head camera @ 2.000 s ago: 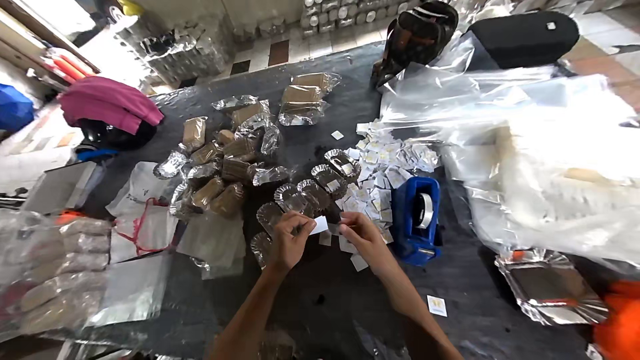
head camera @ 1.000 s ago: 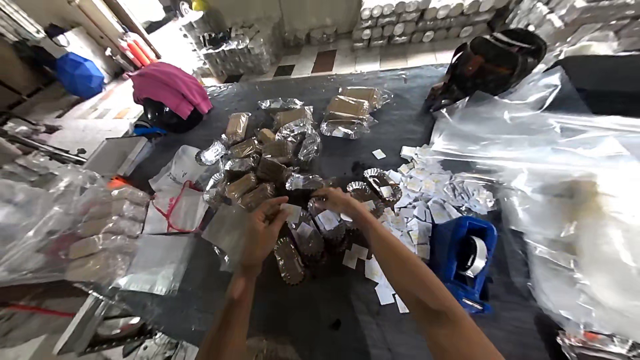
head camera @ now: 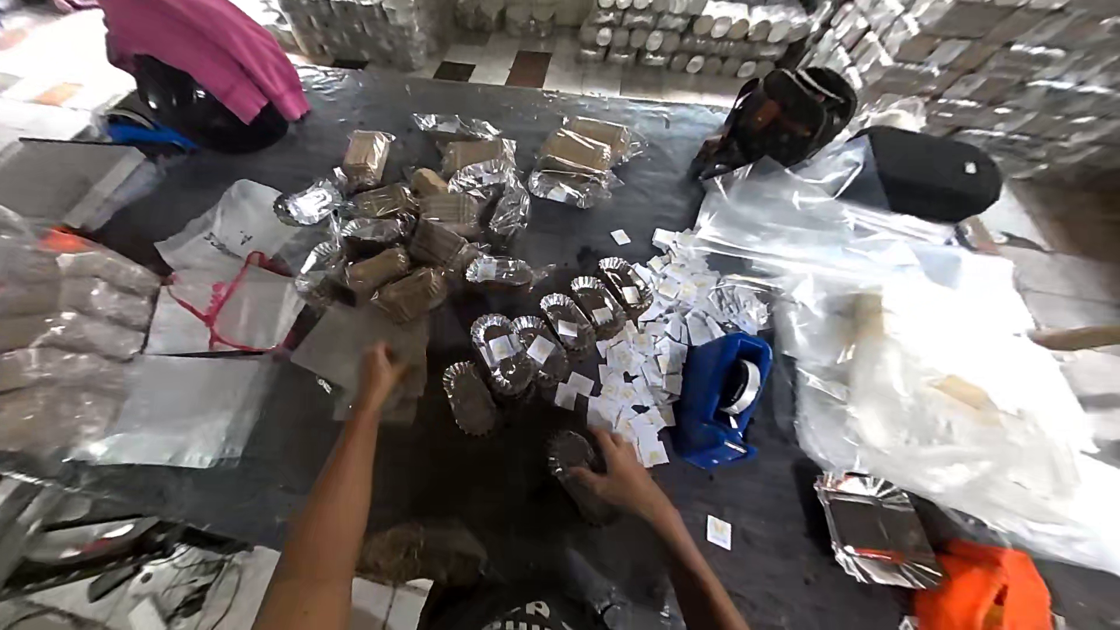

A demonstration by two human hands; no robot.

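My left hand (head camera: 381,378) rests on a stack of clear plastic bags (head camera: 337,350); whether its fingers grip one is hard to see. My right hand (head camera: 617,472) has its fingers on a small oval foil tray (head camera: 570,457) with brown content. Between the hands, another such foil tray (head camera: 470,399) lies apart from a row of several. On most trays of the row, such as this foil tray (head camera: 501,347), sits a small white card. A heap of small white cards (head camera: 643,372) spreads beside a blue tape dispenser (head camera: 696,420).
Behind lie plastic-wrapped brown packs (head camera: 451,214). To the left are a white bag with a red cord (head camera: 219,306) and bagged packs (head camera: 70,324). Clear plastic sheeting (head camera: 927,350), a square foil tray (head camera: 879,529) and an orange cloth (head camera: 984,582) are on the right.
My hands, close together over the foil trays before, are now apart: the left at the plastic bags, the right on a tray nearer to me. More cards now lie on the trays than two seconds ago.
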